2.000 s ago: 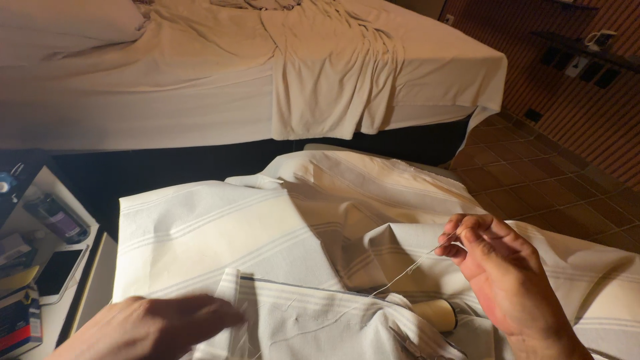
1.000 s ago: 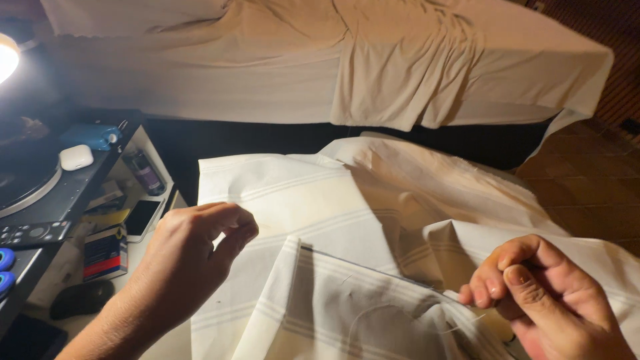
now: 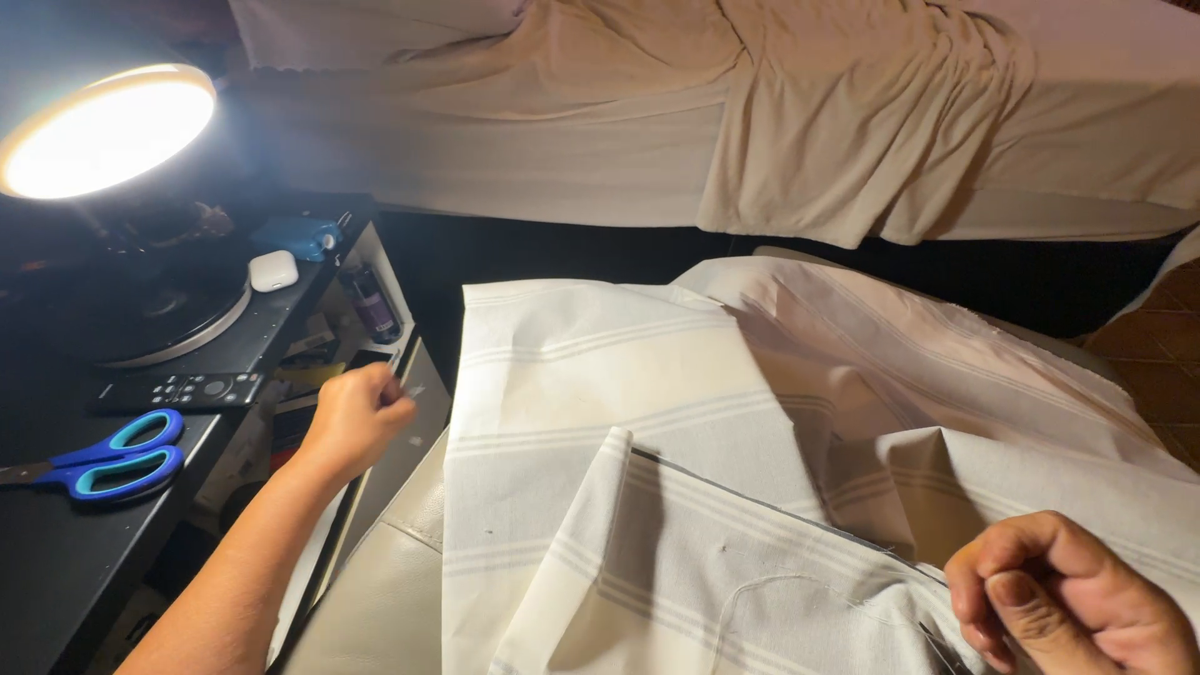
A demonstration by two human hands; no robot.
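Observation:
A striped off-white cloth (image 3: pixel 600 394) spreads across the lower middle, with a folded part (image 3: pixel 731 553) on top that has a dark line along its upper edge. Loose pale thread (image 3: pixel 750 581) curves over the fold. My left hand (image 3: pixel 361 412) is raised left of the cloth, fingers curled in; a thin bright sliver shows near its fingertips, too small to name. My right hand (image 3: pixel 1059 591) is at the lower right, its bent fingers against the end of the folded edge; whether they pinch cloth or thread is hidden. Thin dark lines lie beside it.
Blue-handled scissors (image 3: pixel 131 455) and a remote control (image 3: pixel 178 389) lie on the black tabletop (image 3: pixel 66 553) at left, near a turntable (image 3: pixel 159 300), a white earbud case (image 3: pixel 273 271) and a lit lamp (image 3: pixel 112 131). Shelves hold a bottle (image 3: pixel 373 305). A draped bed (image 3: pixel 581 159) stands behind.
The view has swung left, bringing the lamp and scissors in. My left hand has moved off the folded cloth. The thread stretched from my right hand two seconds ago now lies slack on the cloth.

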